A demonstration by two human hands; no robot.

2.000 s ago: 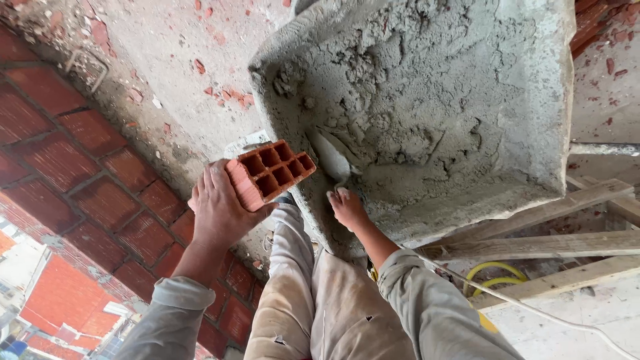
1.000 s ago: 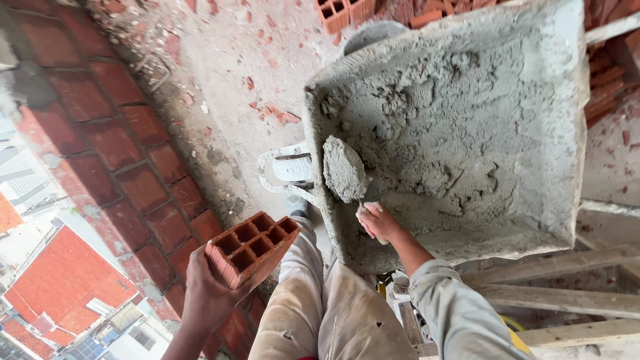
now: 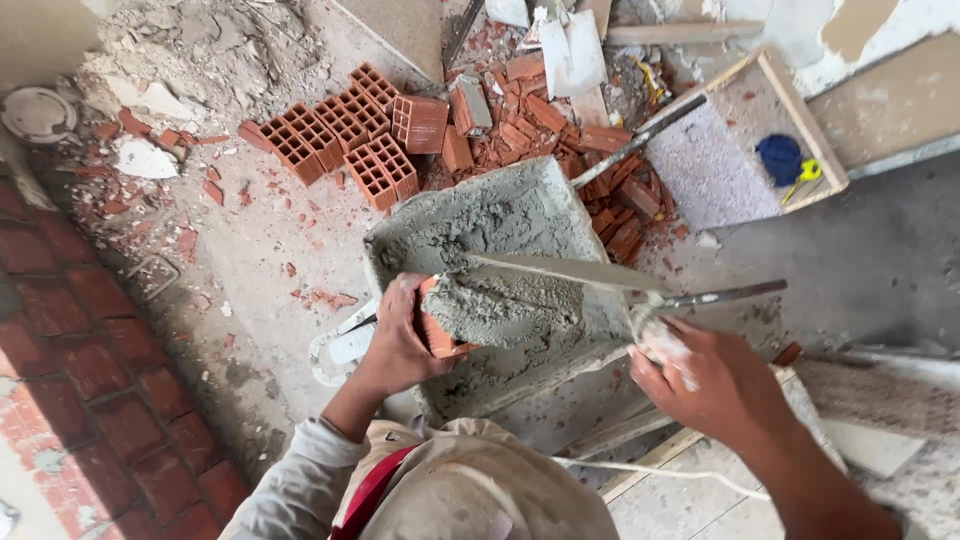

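My left hand (image 3: 401, 337) grips a hollow clay brick (image 3: 439, 334) over the near left side of a mortar-caked wheelbarrow tray (image 3: 611, 300). Grey mortar (image 3: 510, 304) lies heaped on the brick and covers most of it. In my right hand (image 3: 686, 367) is the handle of a masonry trowel (image 3: 570, 270). Its blade is tilted, seen nearly edge-on, and points left along the far side of the heap. More wet mortar (image 3: 495, 221) lies in the tray behind. Where exactly blade and mortar touch cannot be told.
A brick wall (image 3: 97, 360) runs along the left. Hollow bricks (image 3: 330, 127) and broken brick pieces (image 3: 540, 112) lie beyond the tray. At right are a wooden box (image 3: 795, 112) holding a yellow tool and a dark blue item, and a wheelbarrow handle (image 3: 727, 294). A pale cord crosses boards near me.
The trowel, loaded with mortar over the tray a second ago, is now beside the brick, which bears a heap of mortar. The brick is now over the tray's edge. The view has shifted widely.
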